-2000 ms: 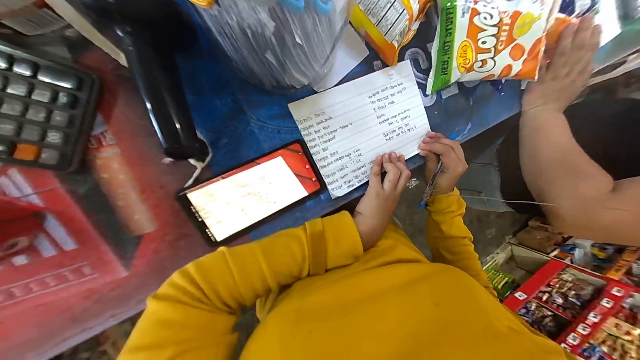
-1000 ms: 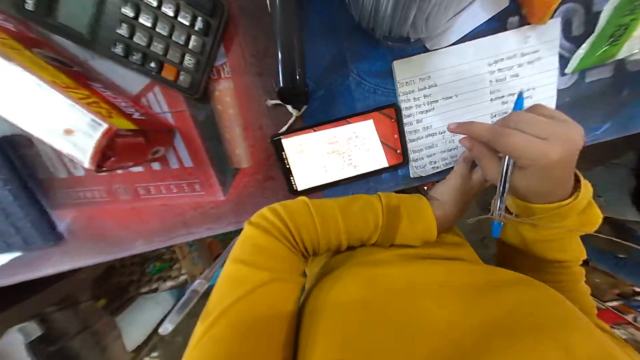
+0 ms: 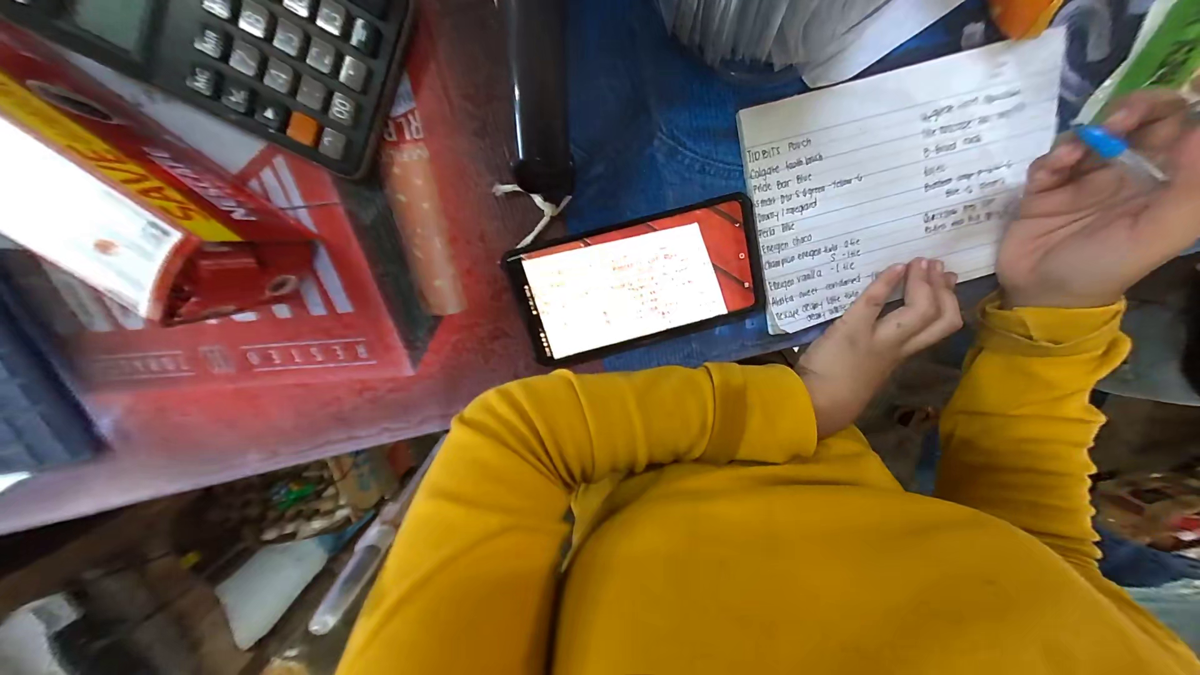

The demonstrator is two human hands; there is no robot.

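Note:
A lined paper pad point(image 3: 872, 178) bearing handwriting lies near the table's front edge. My left hand point(image 3: 877, 333) rests at its lower edge with the fingers curled, touching the paper. My right hand point(image 3: 1092, 202) is raised at the pad's right edge, palm partly up, holding a ballpoint pen point(image 3: 1116, 150) with a blue end; part of the pen is hidden by the fingers. Left of the pad lies a smartphone point(image 3: 637, 281), its screen lit with a page of writing.
A calculator point(image 3: 281, 70) and a red and yellow box point(image 3: 169, 178) stand at the left. A black handle-like object point(image 3: 539, 103) lies behind the phone. Clear plastic items point(image 3: 741, 33) and a green packet point(image 3: 1148, 56) are at the back.
My right hand has moved right, off the middle of the pad, with the pen. The other person's arm, seen at the right two seconds ago, is out of view. The view has shifted left.

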